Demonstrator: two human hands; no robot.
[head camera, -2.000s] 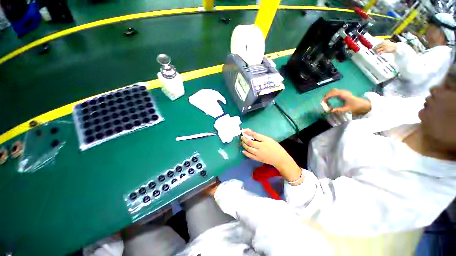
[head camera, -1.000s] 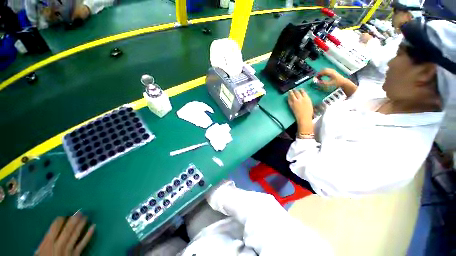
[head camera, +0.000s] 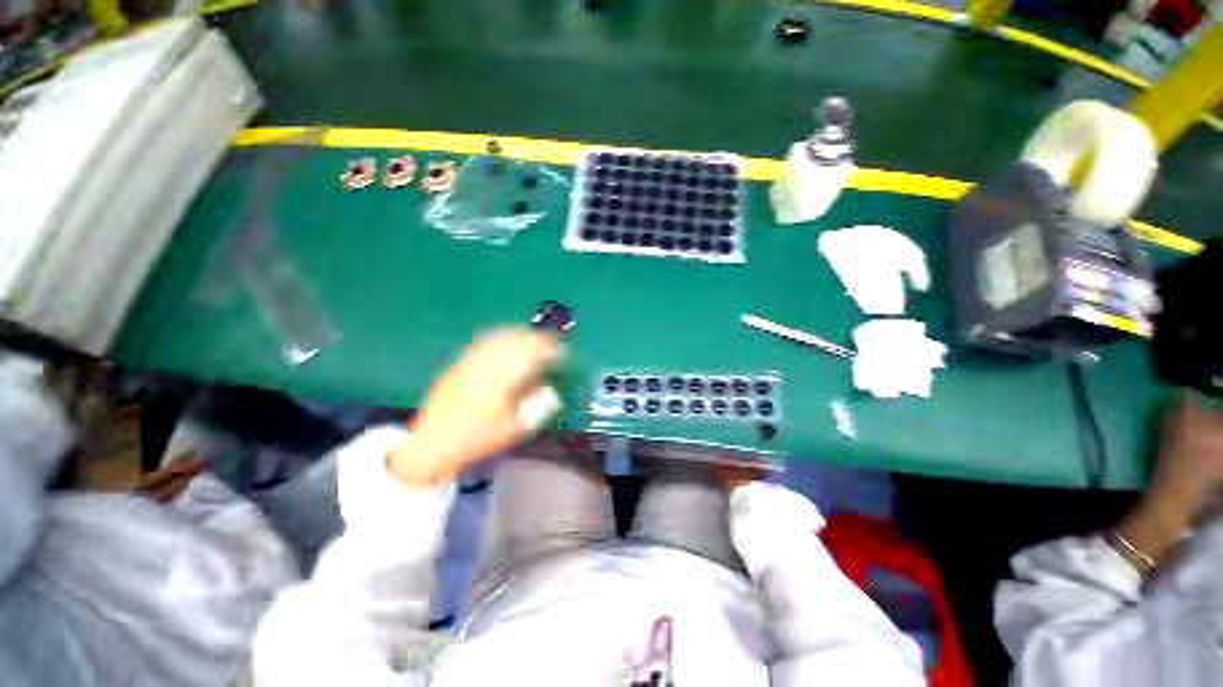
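My left hand is blurred over the bench's front edge, with a white cover on one fingertip. A small dark module is right at its fingertips; whether the fingers grip it cannot be told. My right sleeve reaches to the bench edge, but no right hand can be made out. A clear lens tray with two rows of dark round parts lies right of my left hand. One loose dark part lies by its lower right corner.
Behind are a blister tray, clear bag, copper-coloured parts and a bottle. Wipes, a white stick and a tape dispenser stand right. Foam trays and a mesh-like strip are left. People sit on both sides.
The view has swung left, bringing the foam trays and left neighbour in. My left hand, seen low at the left one second ago, is now beside the small dark module.
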